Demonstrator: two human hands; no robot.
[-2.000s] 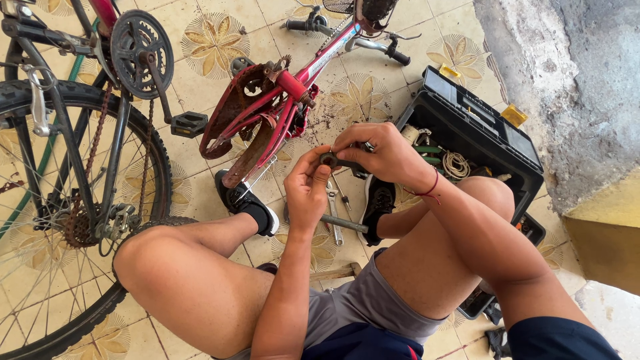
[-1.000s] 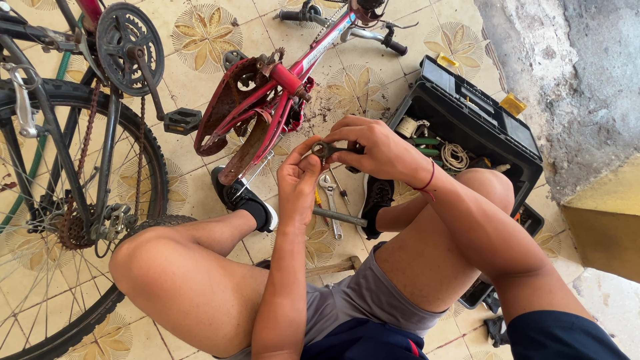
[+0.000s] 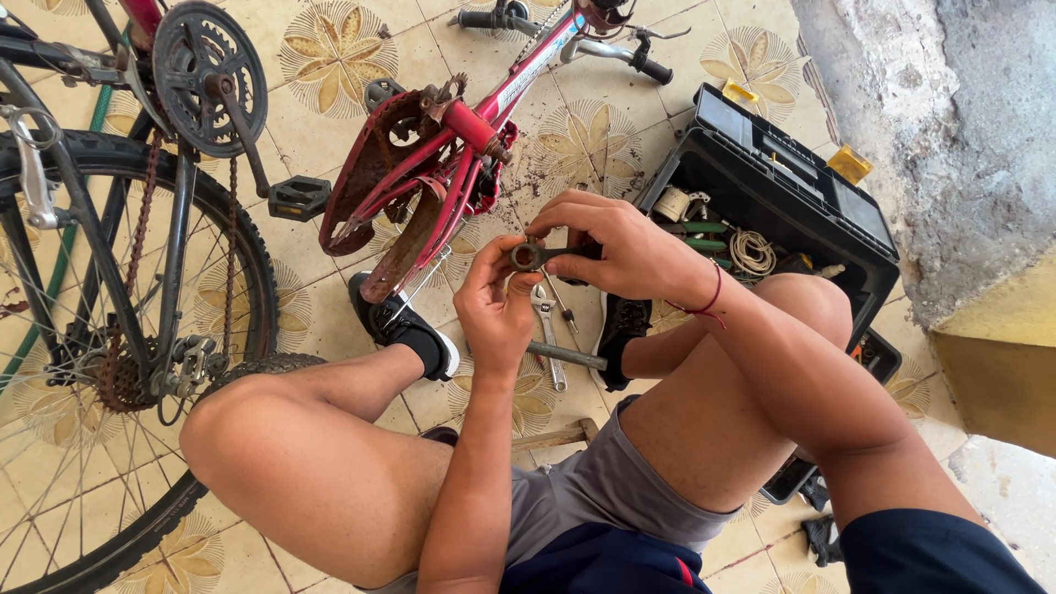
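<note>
Between both hands is a dark metal crank arm (image 3: 546, 256) with a round, holed end, held above the floor. My left hand (image 3: 497, 305) pinches that round end between thumb and fingers. My right hand (image 3: 615, 247) grips the narrower shaft from the other side; the far end is hidden in its fingers. Below the hands, an adjustable wrench (image 3: 548, 334) lies on the tiles, crossed by a grey metal tube (image 3: 568, 355). A red bicycle frame (image 3: 470, 132) with a rusty chain guard (image 3: 355, 194) lies just beyond my left hand.
A black bicycle's rear wheel (image 3: 268, 272), chainring (image 3: 210, 78) and pedal (image 3: 299, 198) stand at the left. An open black toolbox (image 3: 874, 239) with pliers and coiled cord (image 3: 751, 252) lies at the right. Handlebars (image 3: 594, 49) lie at the top. A yellow block (image 3: 998, 371) borders the floor.
Both hands stay together on the crank arm. Its round end has turned somewhat within the fingers, and the right hand's fingers have shifted over it.
</note>
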